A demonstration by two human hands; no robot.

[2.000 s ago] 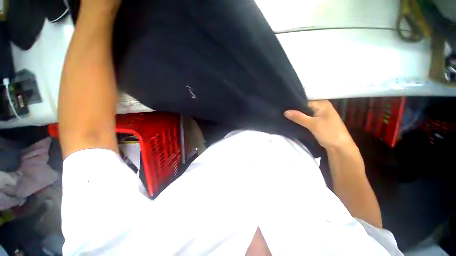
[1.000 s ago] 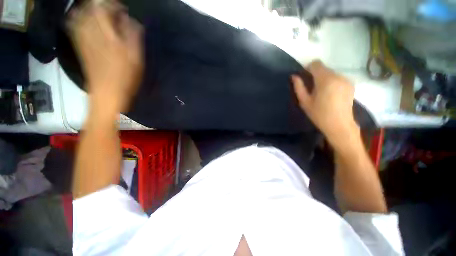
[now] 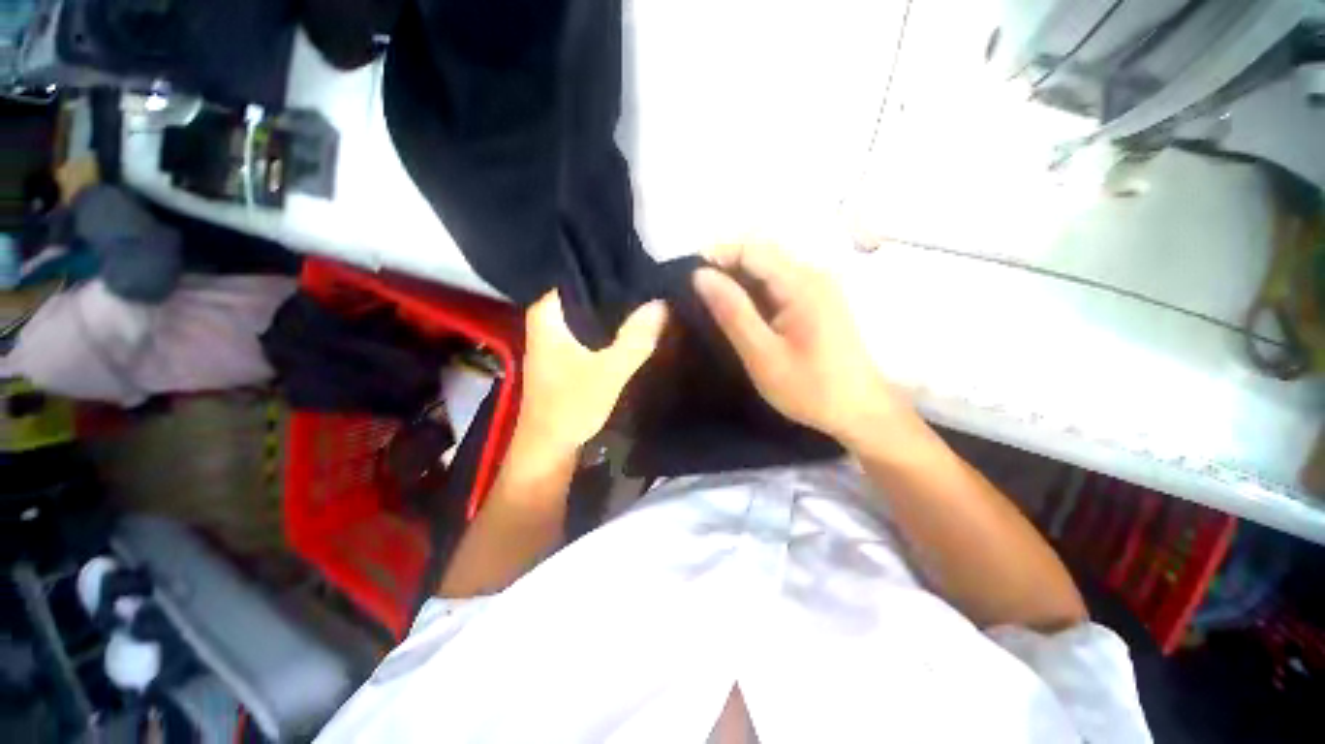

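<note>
A dark garment panel point(image 3: 501, 138) lies bunched from the back of the white table over its near edge onto my white-clad lap. My left hand point(image 3: 589, 371) grips a fold of the panel at the table's edge, thumb on top. My right hand point(image 3: 792, 342) pinches the panel's edge just to the right, between thumb and fingers. The fingertips of both hands are partly hidden by the cloth. The two hands are close together but apart.
The white table point(image 3: 756, 131) carries the sewing machine point(image 3: 1163, 73) at back right, scissors point(image 3: 1282, 313) at far right and a black box point(image 3: 247, 157) at left. Red baskets point(image 3: 349, 494) are below. A grey machine part or stand point(image 3: 240, 625) is at lower left.
The panel, spread wide before, is now narrow and bunched. My left hand has come down from the back left, and both hands are closer together. The view has turned and shifted left.
</note>
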